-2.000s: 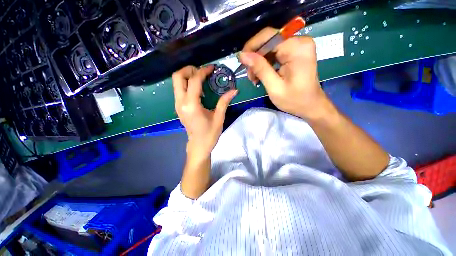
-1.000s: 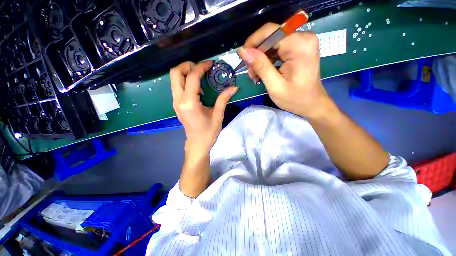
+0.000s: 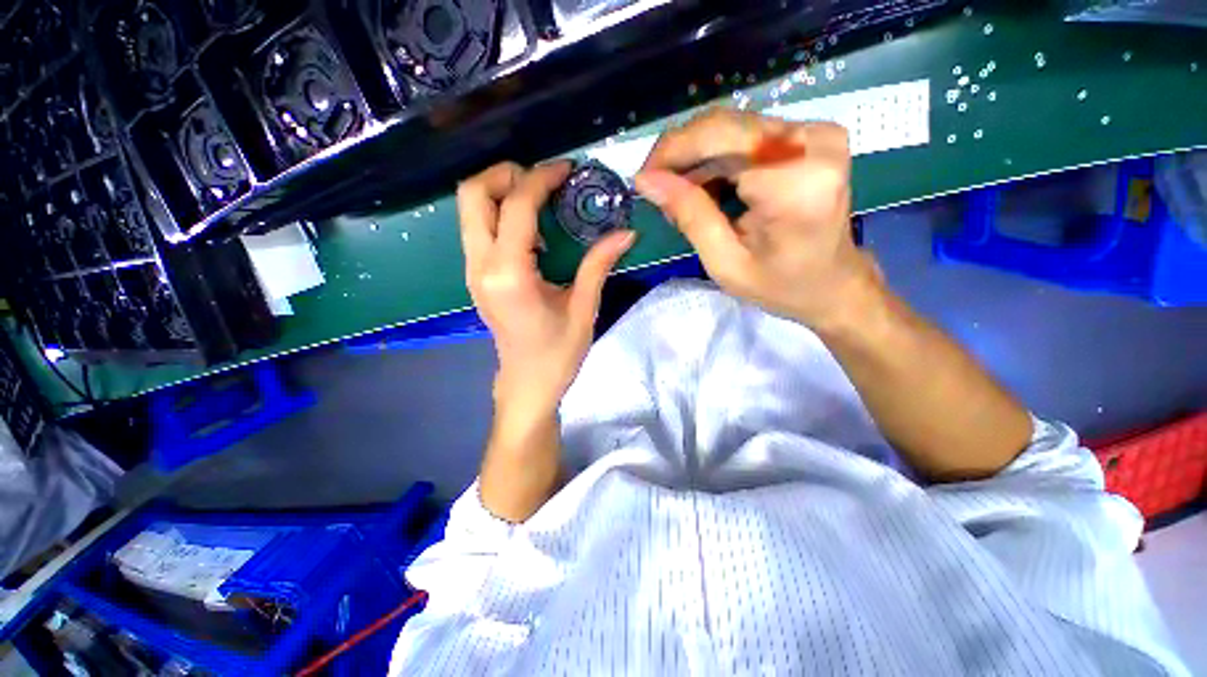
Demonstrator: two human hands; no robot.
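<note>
My left hand (image 3: 536,271) holds the round black part (image 3: 592,202) by its rim between thumb and fingers, over the green bench top. The part lies face up with a pale centre. My right hand (image 3: 761,199) is just right of the part, thumb and index finger pinched at its edge. The orange-red end of the tweezers (image 3: 778,151) shows against my right hand; their tip is hidden or too small to tell. The white strip with dots (image 3: 890,119) lies partly behind my right hand.
A large black blister tray (image 3: 311,99) with round moulded shapes fills the upper left. A white paper slip (image 3: 283,265) lies at its edge. Tiny pale pieces (image 3: 973,86) are scattered on the green surface. Blue frames (image 3: 1059,232) and a red crate (image 3: 1158,470) are below the bench.
The tweezers in my right hand have tipped down from their raised slant, so less of them shows. My left hand and the round part have barely moved.
</note>
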